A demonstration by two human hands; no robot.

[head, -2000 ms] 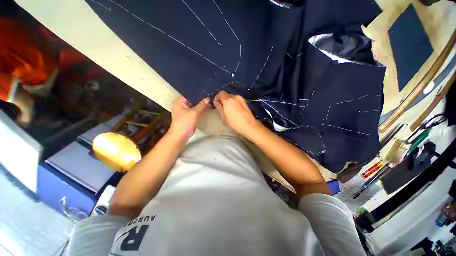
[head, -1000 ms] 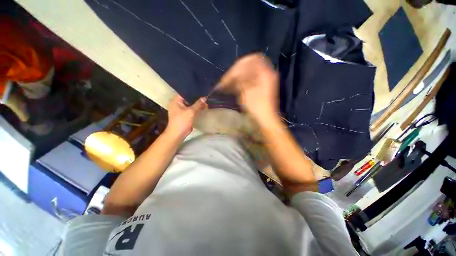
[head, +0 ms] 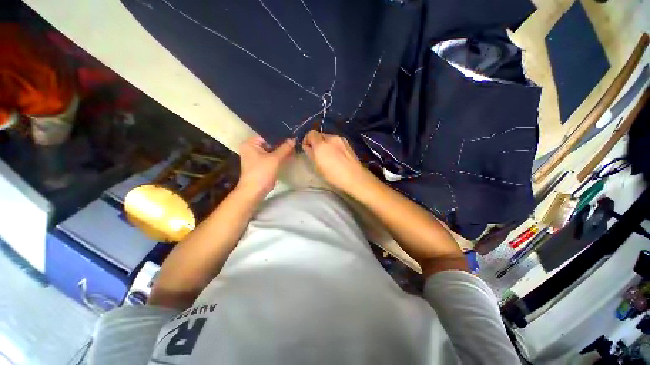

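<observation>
The navy-black jacket cloth lies over the table and carries white dashed stitch lines. My left hand pinches the cloth's near edge between thumb and fingers. My right hand is just right of it, fingers bent and pinched together at the same edge. A loose white thread loops on the cloth just above my right fingertips. A needle is too small to make out. A white-edged opening shows in the cloth at the upper right.
The cream table runs along the left. A yellow stool stands below it. At the right are a dark cloth piece, brown curved sticks and red and green tools. A person's orange clothing shows far left.
My right hand was raised over the cloth and blurred one second ago; it is back down at the edge beside my left hand. A looped white thread now shows above it.
</observation>
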